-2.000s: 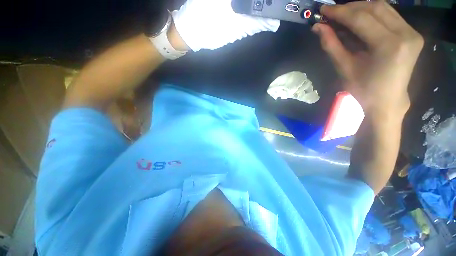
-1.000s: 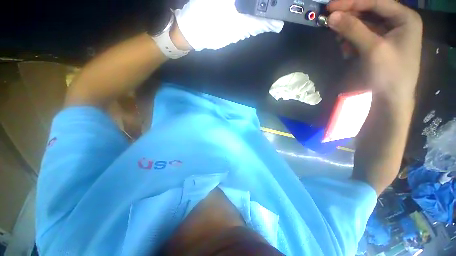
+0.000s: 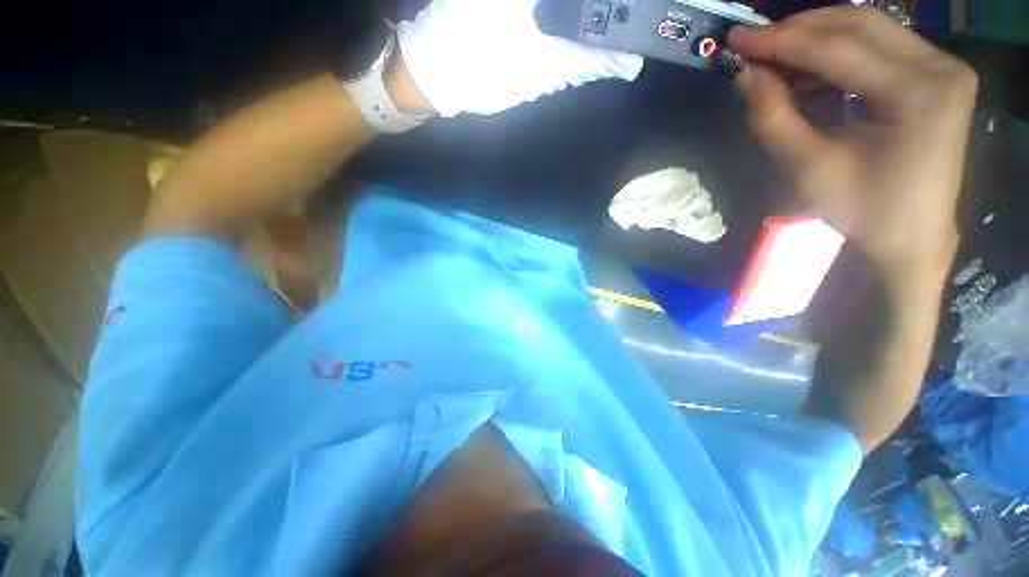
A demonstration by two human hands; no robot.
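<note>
A flat dark electronic unit (image 3: pixel 643 32) is at the top edge, partly cut off, with its port side towards me. The port row shows a red-ringed socket (image 3: pixel 708 47). My left hand (image 3: pixel 485 62), in a white glove, holds the unit's left end. My bare right hand (image 3: pixel 869 113) has thumb and forefinger pinched at the threaded connector (image 3: pixel 733 63) beside the red-ringed socket. The fingertips partly hide the connector, and I cannot tell whether a nut is between them.
A crumpled off-white glove or cloth (image 3: pixel 668 204) lies on the black surface. A red-and-white block (image 3: pixel 786 271) and a blue piece (image 3: pixel 683 302) are near my right forearm. A clear plastic bag (image 3: pixel 995 344) is at the far right. Cardboard (image 3: pixel 107 242) is at left.
My right fingers have shifted around the connector, and the hand has turned and moved slightly right and down. The unit has moved slightly right. My left hand is nearly unchanged.
</note>
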